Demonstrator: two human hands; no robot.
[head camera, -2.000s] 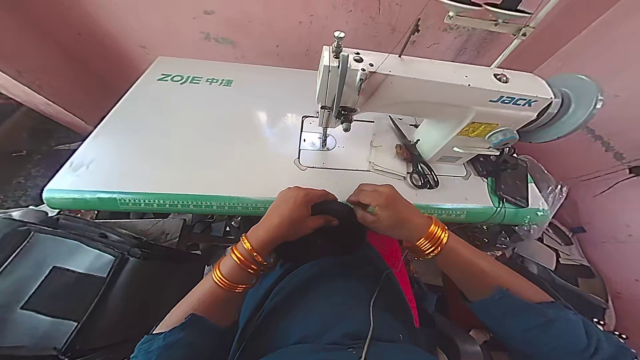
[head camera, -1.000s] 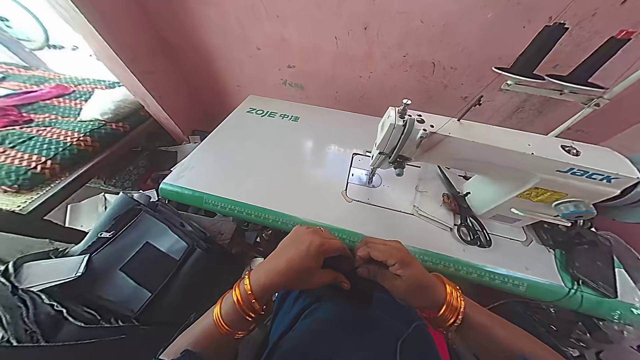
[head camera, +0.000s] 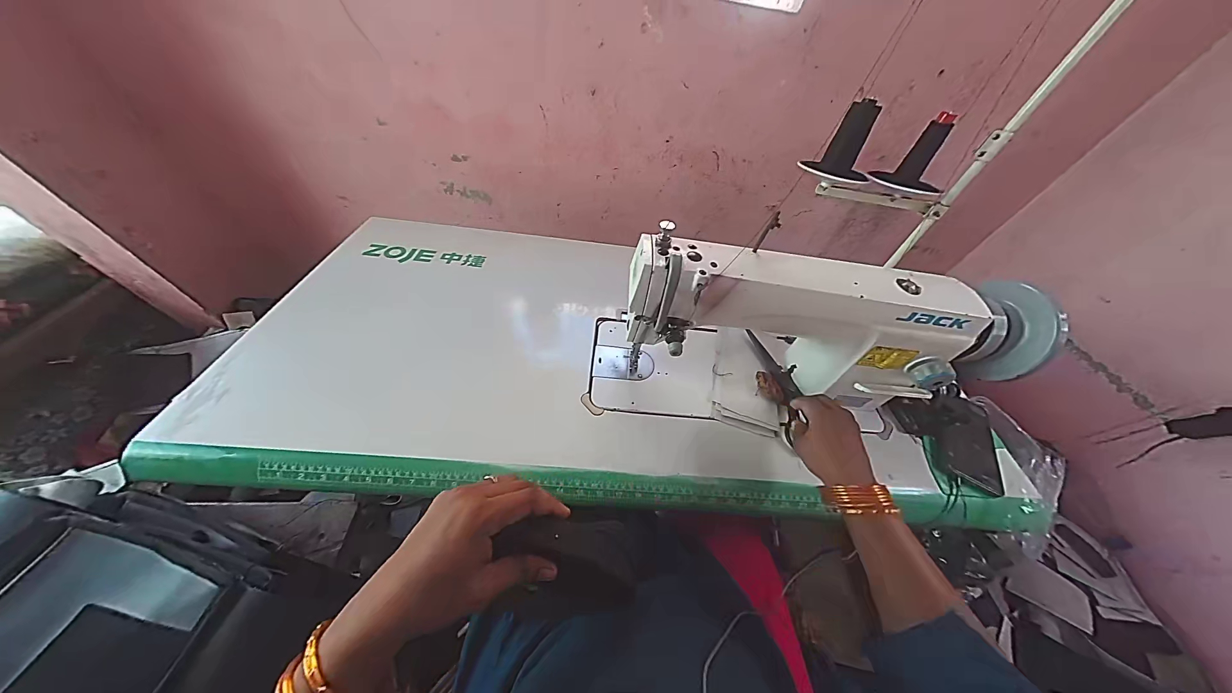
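Observation:
My left hand (head camera: 496, 544) holds a piece of black fabric (head camera: 577, 558) over my lap, just below the green front edge of the sewing table (head camera: 385, 366). On the table's right part, my right hand (head camera: 823, 433) has its fingers around the handles of black-handled scissors (head camera: 767, 358), whose blades point toward the sewing machine (head camera: 818, 308). Small pale flat pieces (head camera: 746, 409) lie beside the scissors, left of my right hand. The machine's needle and presser foot (head camera: 634, 361) stand over the metal plate, with no fabric beneath them.
Two black thread cones (head camera: 852, 140) sit on a stand behind the machine. A dark phone-like object (head camera: 967, 448) and a plastic bag (head camera: 1039, 462) are at the right end. Dark fabric pieces (head camera: 125, 577) lie at lower left, and scraps (head camera: 1059, 587) at lower right.
My right hand has left the black fabric and moved forward and right onto the scissors. My left hand remains at the fabric. The view has shifted.

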